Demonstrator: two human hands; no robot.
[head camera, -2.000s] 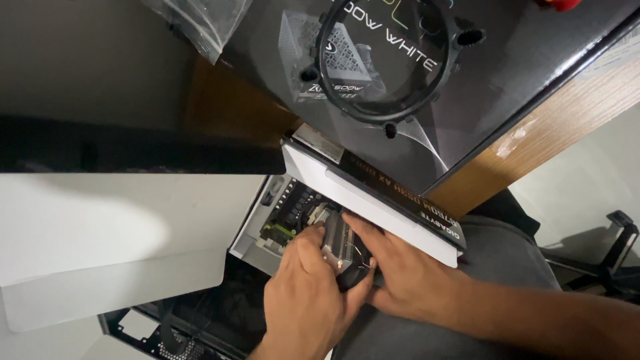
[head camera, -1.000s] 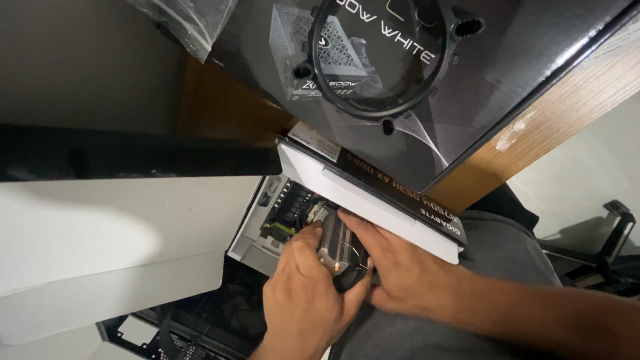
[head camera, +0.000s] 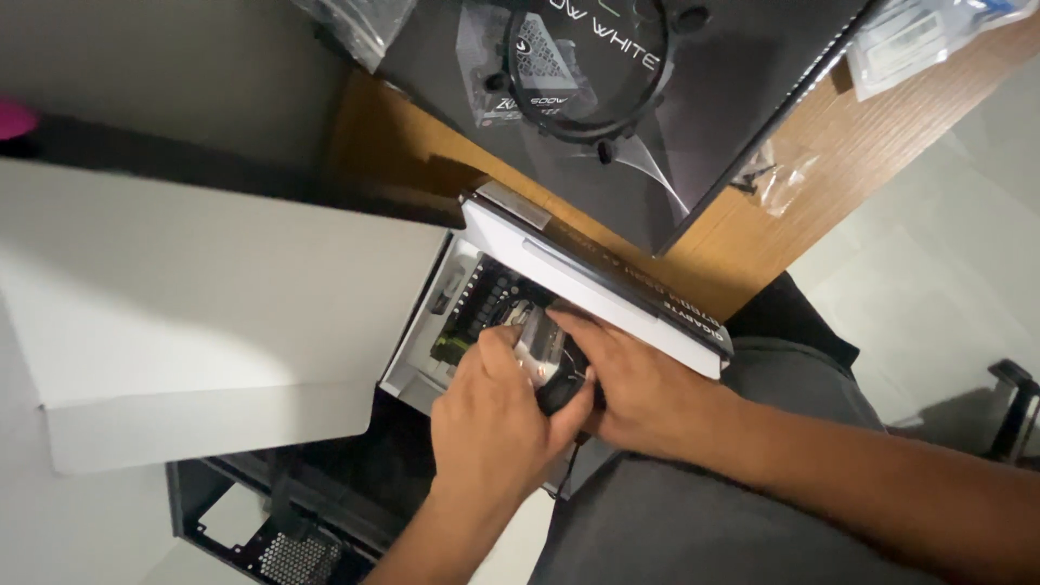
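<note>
Both hands hold a shiny metal and black computer part (head camera: 546, 357), probably a CPU cooler or its pump block, over a motherboard (head camera: 487, 296). The motherboard lies in its open white-lined Gigabyte box (head camera: 601, 284). My left hand (head camera: 496, 406) grips the part from the near left side, its fingertips on the top edge. My right hand (head camera: 634, 374) wraps the right side, fingers extended along it. The part's underside and its contact with the board are hidden by the hands.
A black printed carton (head camera: 715, 89) with a black mounting ring (head camera: 520, 81) on it rests on the wooden table (head camera: 894, 122). Plastic bags (head camera: 910, 49) lie there too. The box's white lid (head camera: 203, 301) spreads left. Below is a black computer case (head camera: 244, 487); a clad leg (head camera: 674, 520) is at the right.
Both hands keep their hold on the part over the motherboard, with little movement. The view has shifted somewhat, so more of the table at the right shows.
</note>
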